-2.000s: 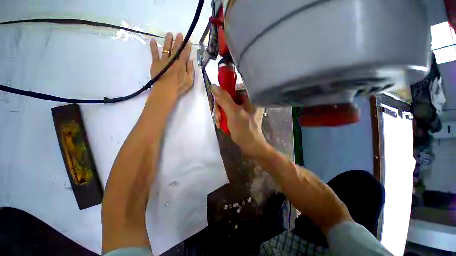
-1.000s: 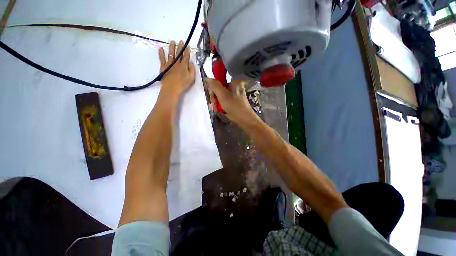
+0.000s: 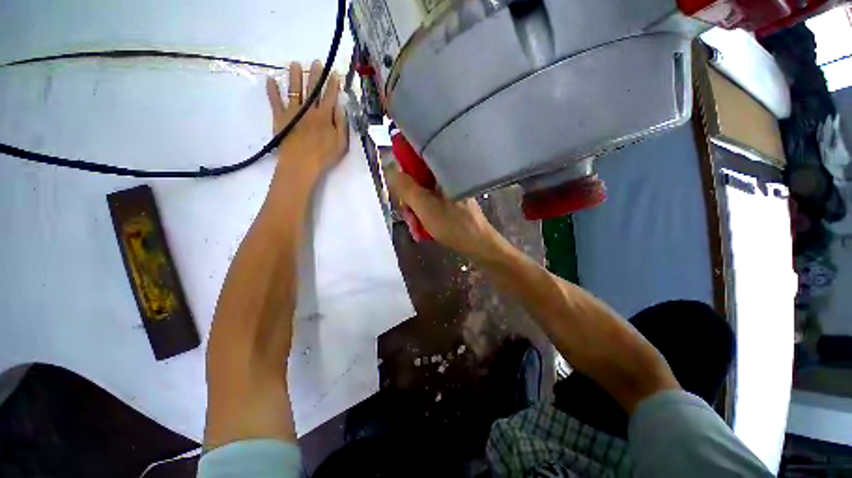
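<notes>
My left hand [image 3: 313, 121] lies flat with spread fingers on the white paper marker [image 3: 346, 271] that tops the fabric lay, beside a dark cut line. My right hand [image 3: 439, 210] is closed around the red guide handle [image 3: 411, 163] at the lay's right edge. The cutting machine's grey motor body [image 3: 551, 103] fills the upper middle, with a red knob [image 3: 564, 197] on its end. The blade area is mostly hidden behind the machine. A dark cutting weight [image 3: 154, 271] with a worn yellow patch lies left of my left forearm.
The black power cable [image 3: 201, 172] loops over the lay and across my left fingers. Small pale scraps [image 3: 439, 360] lie on the brown surface [image 3: 476, 308] right of the lay. A pale blue surface [image 3: 640, 224] and a wooden edge stand farther right. My dark-clad knee shows lower right.
The view has shifted and tilted, so the motor body looks larger than one second ago. My hands keep the same hold and placement, left flat on the lay, right on the handle.
</notes>
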